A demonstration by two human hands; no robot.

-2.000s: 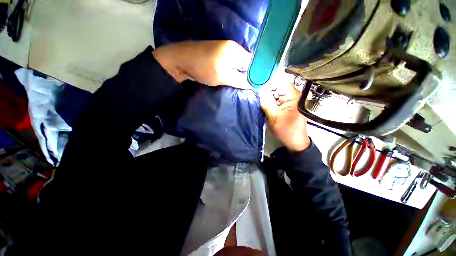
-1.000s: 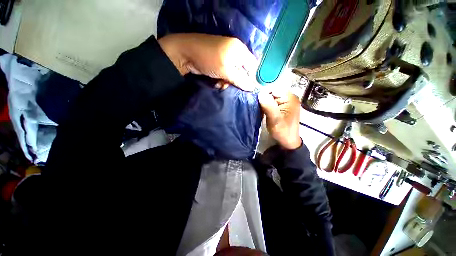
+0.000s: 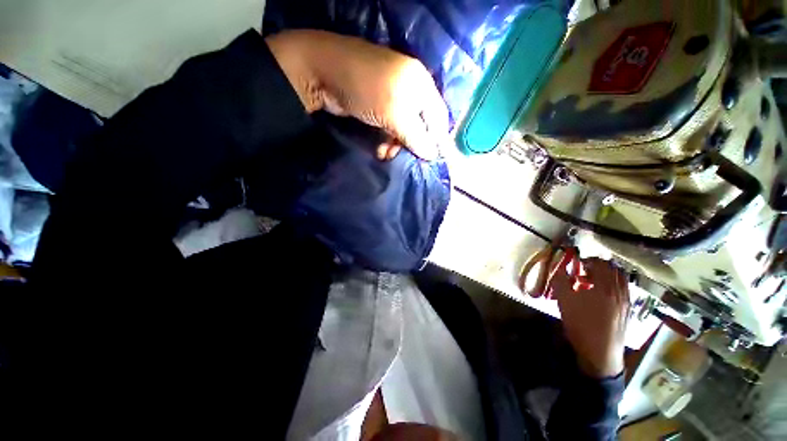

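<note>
My left hand holds the quilted navy shell panel, fingertips at its edge near the bright needle area. The panel hangs from the table onto my lap. The teal machine lamp is just right of my left hand. My right hand is away from the panel, over the tools at the table's right front, its fingers at the red handle. The scissors show an orange-yellow loop beside them. What the fingers grip is not clear. The presser foot area is lost in glare.
The cream machine head with a red badge fills the upper right. A dark curved guard is below it. The pale table extends left. White and navy fabric lies below its left edge. Small tools are right of my right hand.
My right hand has left the panel edge and moved right and down to the scissors and red handle. My left hand stays on the panel. The whole view has shifted.
</note>
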